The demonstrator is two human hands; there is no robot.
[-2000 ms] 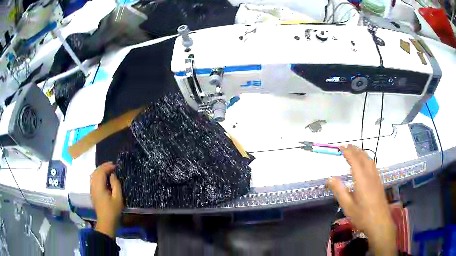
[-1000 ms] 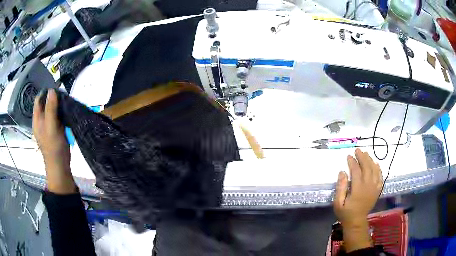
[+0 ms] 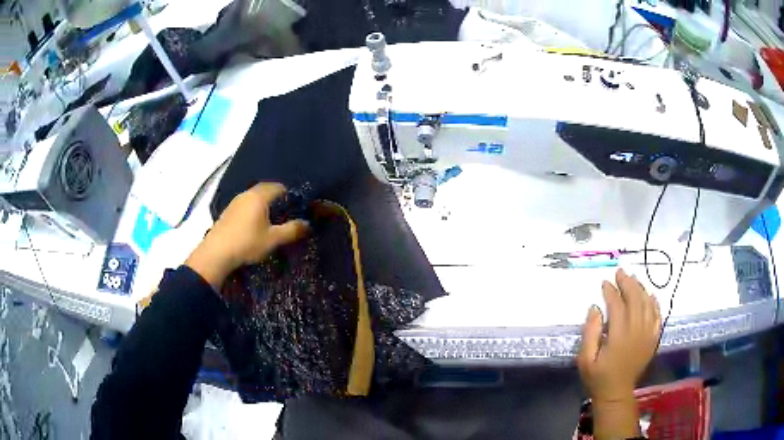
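Observation:
The speckled black fabric (image 3: 275, 318) lies bunched at the front edge of the table and hangs over it. My left hand (image 3: 252, 225) grips its upper part, with thumb and fingers on a fold. The plain black fabric panel (image 3: 301, 129) lies flat beneath and behind it, left of the needle area. The tan card strip (image 3: 359, 301) curves down over the speckled fabric, its lower end near the edge. My right hand (image 3: 621, 335) rests with fingers apart at the table's front edge and holds nothing. The thread snips (image 3: 589, 259) lie just beyond its fingertips.
The white sewing machine (image 3: 516, 112) stands behind the work. A thin black cable (image 3: 651, 232) loops near the snips. A grey box with a round grille (image 3: 77, 172) stands at the left. A red basket (image 3: 675, 412) is below the table at the right.
My left hand has moved right and inward with the speckled fabric, from the far left. The tan strip now points down toward the front edge. My right hand has barely moved since a second ago.

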